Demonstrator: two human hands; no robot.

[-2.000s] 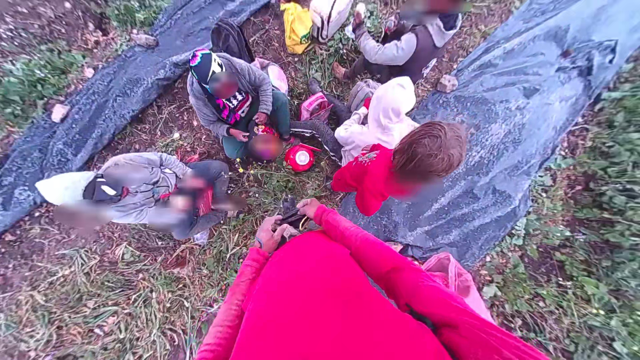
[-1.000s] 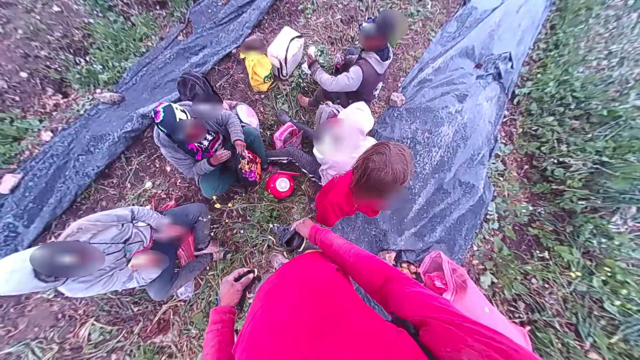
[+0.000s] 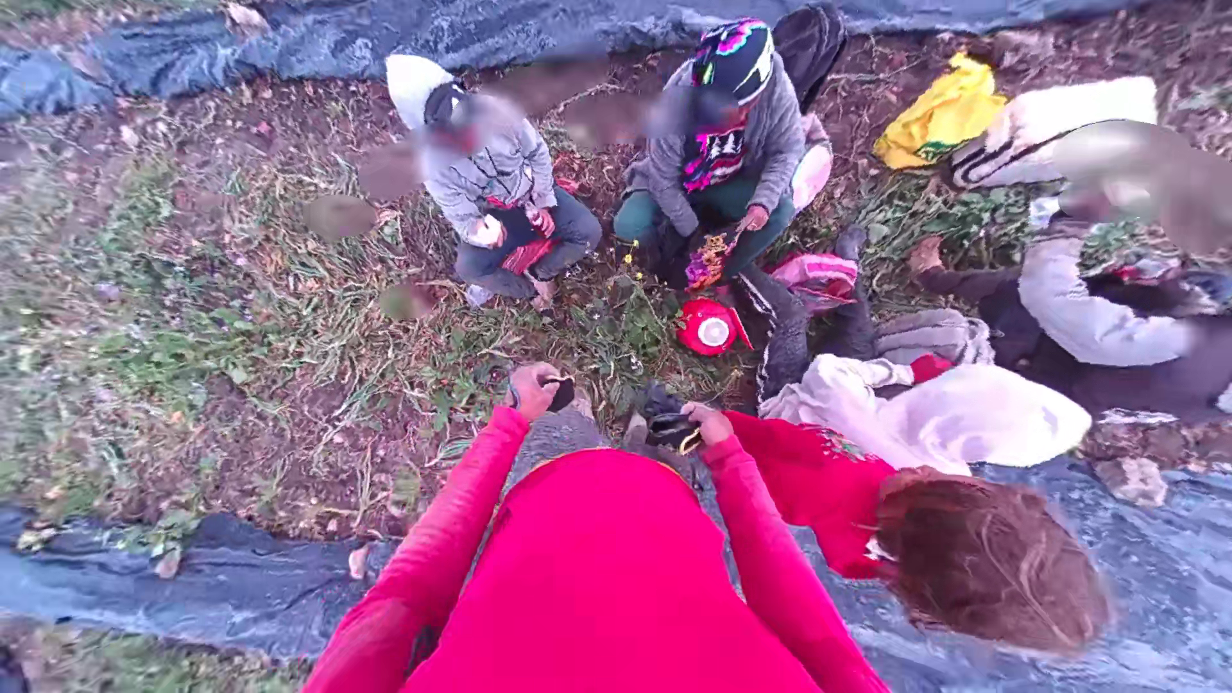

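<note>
In the head view, my left hand [image 3: 535, 389] holds a small dark item [image 3: 560, 392] with a pale edge, over the grass in front of me. My right hand [image 3: 709, 423] grips a black item with a yellowish edge [image 3: 674, 430], probably fabric; its exact kind is unclear. The two hands are apart, on either side of my red top's front edge. A red cap with a white round patch [image 3: 712, 327] lies on the ground beyond them.
Several people sit around me, a person in a red top [image 3: 828, 481] closest at my right. Dark plastic sheeting [image 3: 192, 587] runs along both sides of the grassy strip. A yellow bag [image 3: 943, 114] and a white bundle [image 3: 1078, 115] lie at the back right.
Two seconds ago my hands were close together; now they are apart, each with a dark item. The view has turned strongly to the left.
</note>
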